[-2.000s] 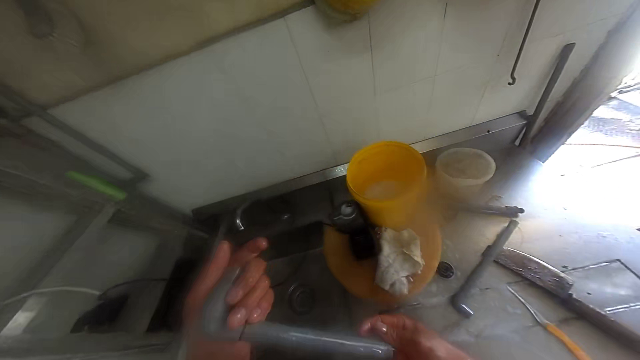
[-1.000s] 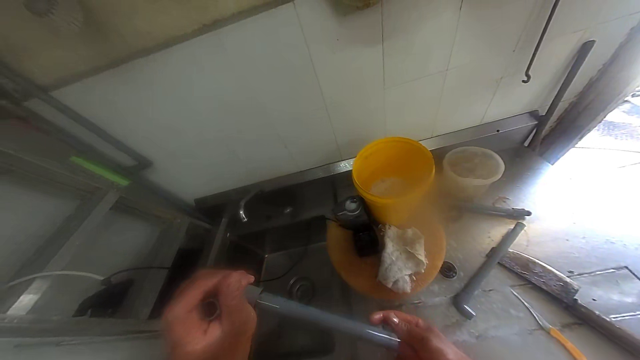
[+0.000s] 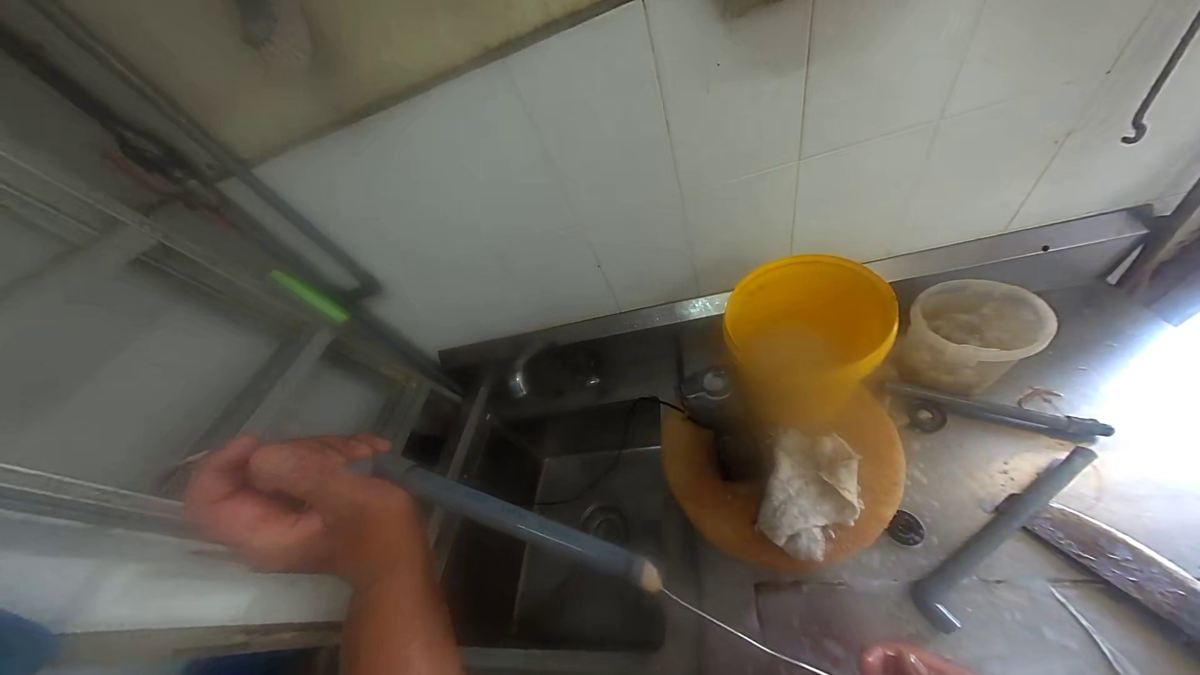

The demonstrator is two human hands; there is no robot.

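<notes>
A grey plastic pipe (image 3: 525, 527) slants down to the right above the sink, its upper left end against my left hand (image 3: 300, 497). That hand is blurred and its fingers are partly hidden, so its hold is unclear. From the pipe's lower end, which shows a pale plug-like tip, a thin wire (image 3: 722, 626) runs toward the bottom edge. Only the fingers of my right hand (image 3: 907, 660) show there, low in view and near the wire; whether they grip anything is hidden. A crumpled white cloth (image 3: 811, 492) lies on a round board (image 3: 877, 469).
A stainless sink (image 3: 586, 459) has a tap (image 3: 527, 370) behind it. A yellow bucket (image 3: 811, 319) and a translucent tub (image 3: 980, 333) stand by the tiled wall. On the right of the counter lie another grey pipe (image 3: 1003, 534), a dark tube (image 3: 998, 412) and a long blade-like piece (image 3: 1116, 562).
The held pipe's right end has come away from my right hand, and a wire now shows at it. My left hand has moved left. My right hand sits lower, mostly out of view.
</notes>
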